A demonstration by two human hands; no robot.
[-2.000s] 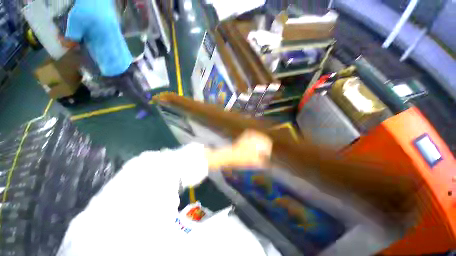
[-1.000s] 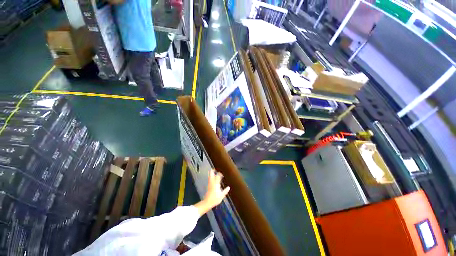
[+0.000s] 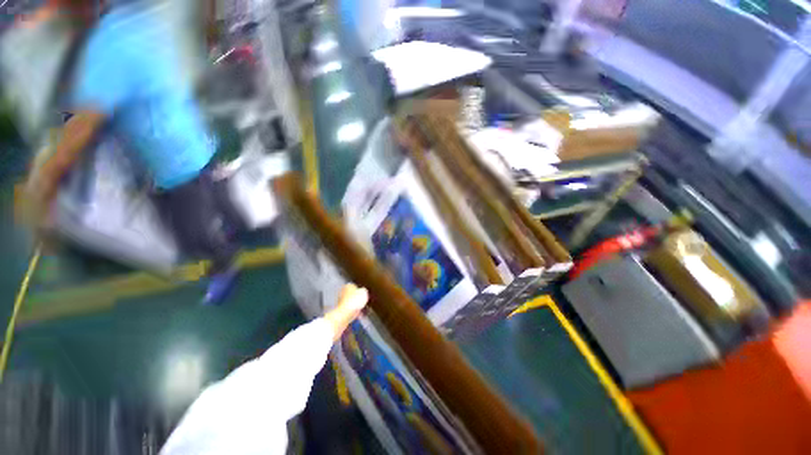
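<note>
A tall thin TV carton (image 3: pixel 391 387) stands upright in front of me, blurred by motion. Its near face is white with a colourful fish picture, and its long top edge is brown. My left hand (image 3: pixel 349 305), in a white sleeve, reaches in from the bottom left and grips the carton's top edge on its left side, with the fingers closed there. The carton's lower end is cut off by the picture's bottom edge. My right hand is out of the picture.
More fish-picture cartons (image 3: pixel 418 253) stand side by side just beyond. A grey cabinet (image 3: pixel 636 320) bears an open brown box (image 3: pixel 707 275); an orange cabinet (image 3: pixel 729 400) is at bottom right. A person in blue (image 3: pixel 147 89) bends over a pale carton at left.
The view has swung, and the carton leans more across the picture. My left hand's fingers, spread against the carton a second ago, are now closed at its edge. The person in blue has bent down.
</note>
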